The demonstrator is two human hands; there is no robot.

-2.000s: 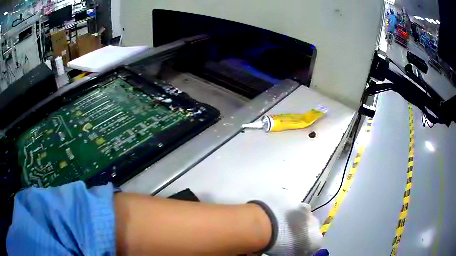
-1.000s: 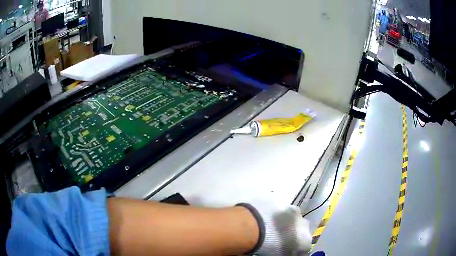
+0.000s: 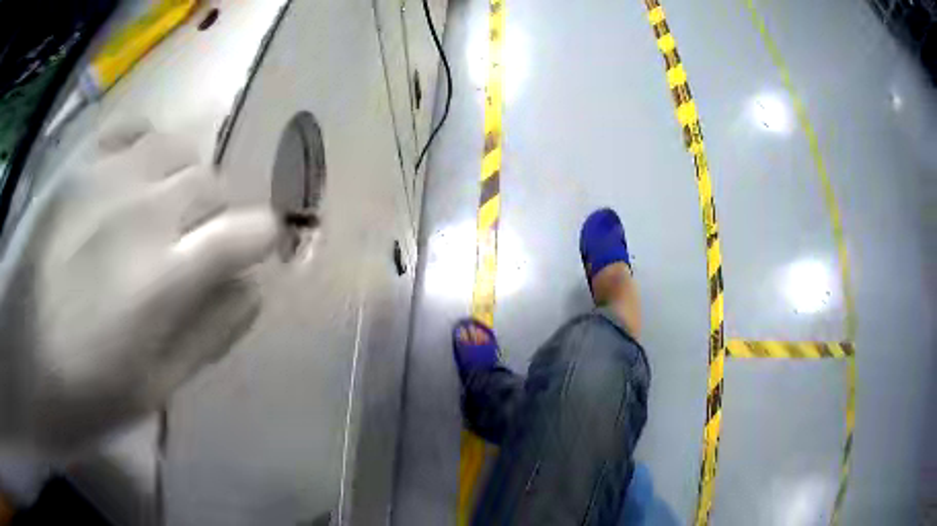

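Observation:
My left hand (image 3: 154, 267), in a white glove, is large and blurred at the left. Its fingers point right, with the fingertips at a small dark spot on the lower edge of a round grey recess (image 3: 297, 170) in the machine's side panel. I cannot tell if the fingers grip anything. The yellow glue tube (image 3: 139, 41) lies on the white machine cover (image 3: 234, 36) at the upper left, its white nozzle pointing down-left. A dark green edge of the circuit board (image 3: 19, 108) shows at the far left. My right hand is not in view.
A black cable (image 3: 444, 77) hangs beside the machine's side panel (image 3: 308, 380). Yellow-black tape (image 3: 489, 185) runs along the grey floor (image 3: 575, 123). My feet, in blue slippers (image 3: 603, 240), and my legs in dark trousers (image 3: 575, 411) are beside the machine.
The view has swung down and right to the floor and the machine's side. The gloved hand now shows large at the left, by the round recess. The board is nearly out of view.

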